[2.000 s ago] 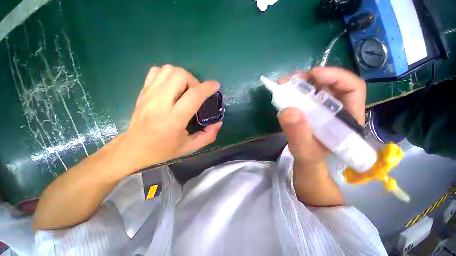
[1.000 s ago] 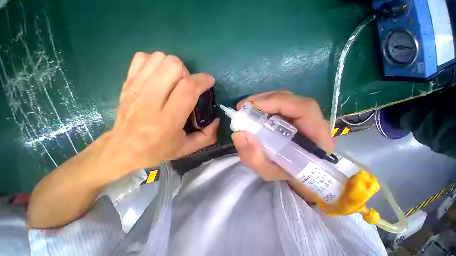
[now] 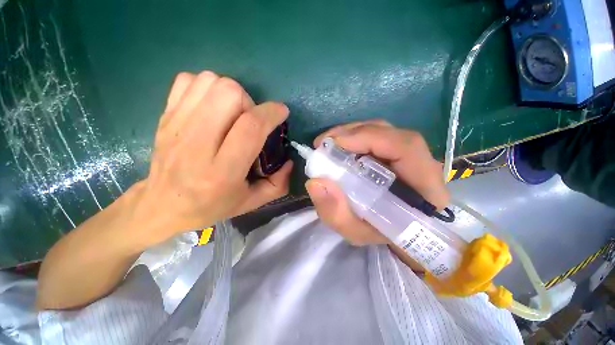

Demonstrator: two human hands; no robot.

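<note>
My left hand (image 3: pixel 209 145) grips a small dark smartwatch housing (image 3: pixel 274 149) between thumb and fingers, on its edge just above the green bench. My right hand (image 3: pixel 377 175) holds the translucent glue syringe (image 3: pixel 391 212). Its pale dispensing needle (image 3: pixel 297 145) points left at the housing's right side, very close to it; whether it touches I cannot tell. A clear plastic block (image 3: pixel 375 172) with a dark cable sits on the barrel. The yellow adapter cap (image 3: pixel 475 266) is at the barrel's rear. My left fingers hide part of the housing.
The green bench (image 3: pixel 364 40) has scratches and glare at the left. A blue dispenser (image 3: pixel 573 60) with a round gauge stands at the upper right. A clear air tube (image 3: pixel 458 101) runs down from it. A dark sleeve (image 3: pixel 583 162) of another person shows at the right edge.
The syringe has moved left from well away until its needle is at the housing. Over the last second it shifted slightly further left. My left hand keeps its grip, with the housing turned slightly.
</note>
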